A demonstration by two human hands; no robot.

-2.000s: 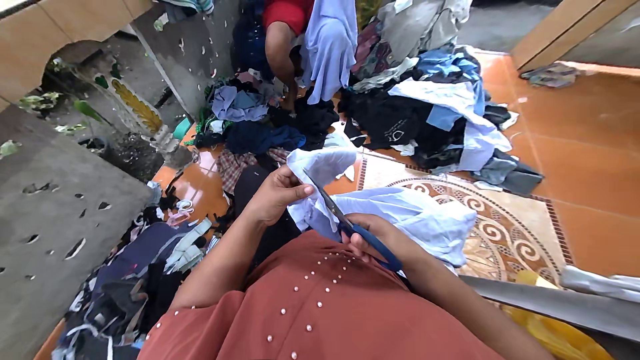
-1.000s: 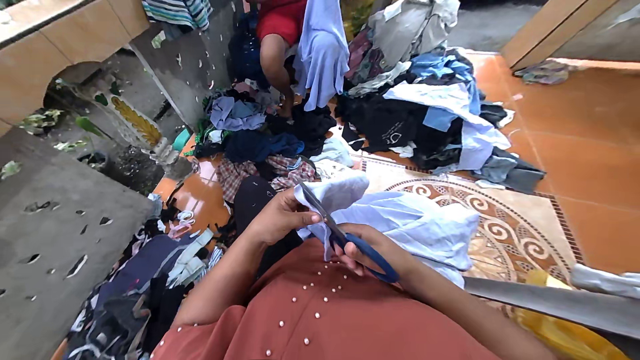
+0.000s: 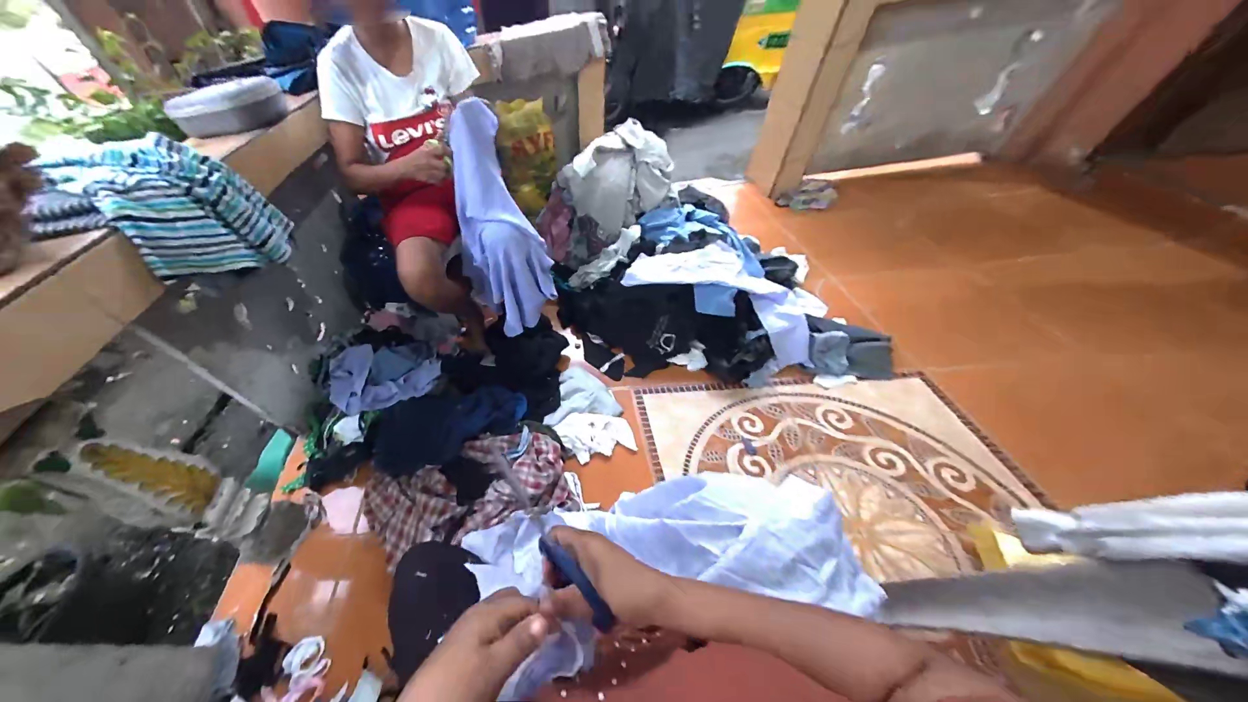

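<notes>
My right hand (image 3: 609,575) is closed around the blue handles of a pair of scissors (image 3: 577,577), whose blades point up and away over white cloth. Close by on the left, my left hand (image 3: 492,639) pinches a part of the white cloth (image 3: 731,526) between thumb and fingers. The cloth spreads over my lap and to the right. Whether the blades are apart is blurred.
A seated person (image 3: 400,127) holds a pale lavender cloth (image 3: 497,224). Piles of garments (image 3: 673,292) and red plaid cloth (image 3: 517,468) lie on the tiled floor. Striped cloth (image 3: 185,205) hangs over the low wall. A gray bar (image 3: 1024,604) is at my right.
The view has tilted up, showing more of the seated person. My hands now appear lower in view, and the scissors' blades point away beyond my hands.
</notes>
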